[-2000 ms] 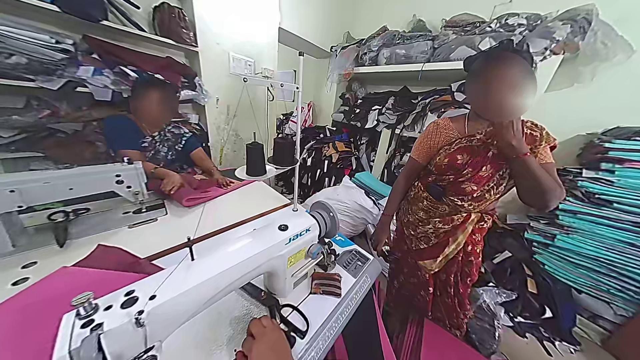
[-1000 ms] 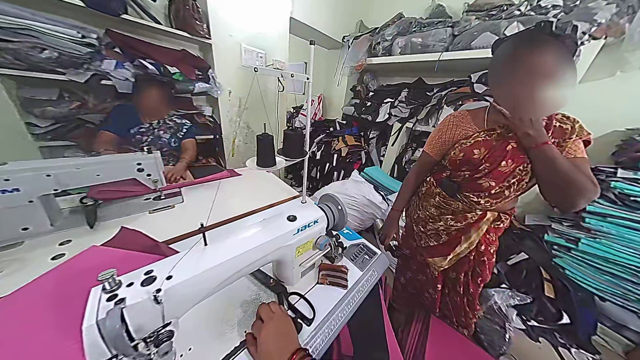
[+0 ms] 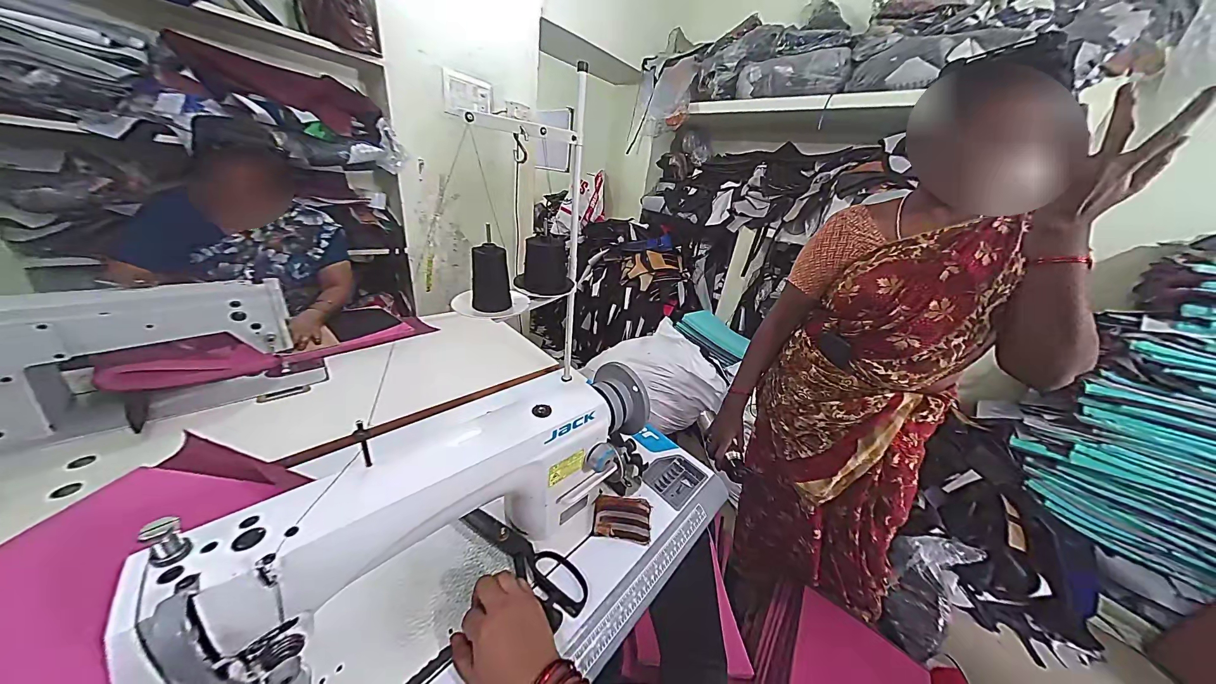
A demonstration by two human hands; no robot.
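My left hand or right hand cannot be told apart with full certainty by shape, but the bare hand low in the frame, with red bangles, appears to be my right hand (image 3: 503, 627). It rests on the sewing machine's bed beside black-handled scissors (image 3: 560, 584), its fingers close to or touching them; a grip is not clear. The white Jack sewing machine (image 3: 408, 465) stands over the bed. A small brown striped object (image 3: 622, 520) lies near the machine's control panel (image 3: 676, 478). My left hand is out of view.
Pink fabric (image 3: 66, 551) lies left of the machine. Behind, a co-worker sits at another sewing machine (image 3: 142, 318). Black thread cones (image 3: 489, 277) stand on a thread stand. A person in a red patterned sari (image 3: 855, 380) stands at right, near stacked teal-edged pieces (image 3: 1121, 446). More pink fabric (image 3: 845, 641) hangs below.
The standing person's raised hand has moved from the face to beside the head, fingers spread. The seated co-worker's pink fabric now lies at the other machine. My right hand stays near the scissors.
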